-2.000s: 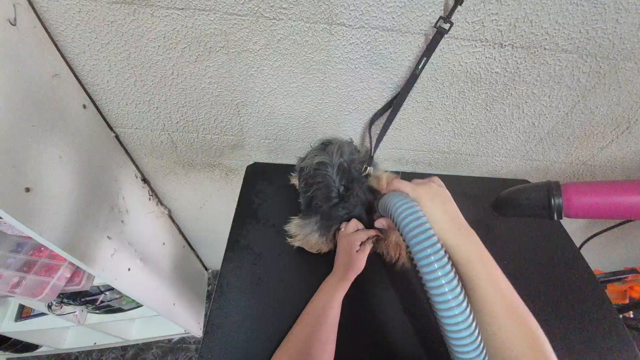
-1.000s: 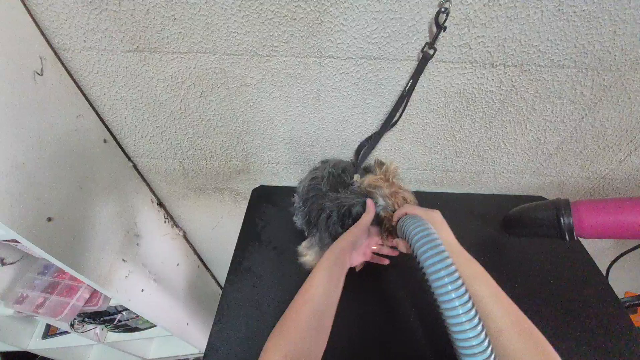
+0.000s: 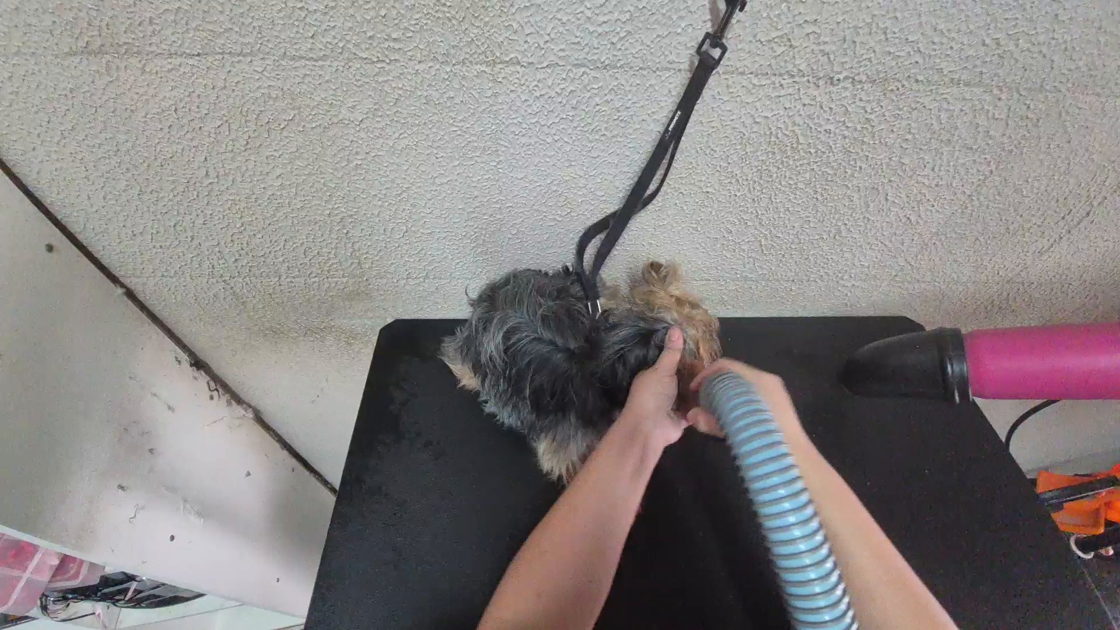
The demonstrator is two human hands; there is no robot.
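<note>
A small long-haired dog (image 3: 542, 350), dark grey with tan on its head and legs, is on a black grooming table (image 3: 420, 525). A black strap loop (image 3: 643, 179) runs from its neck up to a metal clip. My left hand (image 3: 658, 389) rests against the dog's chest or head side, thumb up, its fingers partly hidden. My right hand (image 3: 757, 394) grips the upper end of a ribbed blue-grey dryer hose (image 3: 783, 499), close to the dog's tan fur. The hose end and its outlet are mostly hidden.
A pink dryer with a black nozzle (image 3: 910, 363) reaches over the table's right side. Behind the table stands a rough white wall (image 3: 350, 175). A pale panel (image 3: 131, 394) is on the left, with pink plastic containers (image 3: 31, 573) below. Orange items (image 3: 1081, 499) lie at the lower right.
The dog's tan head shows more to the right of the strap than two seconds ago. My left hand has moved from the dog's front to beside its head, thumb raised. My right hand keeps hold of the hose.
</note>
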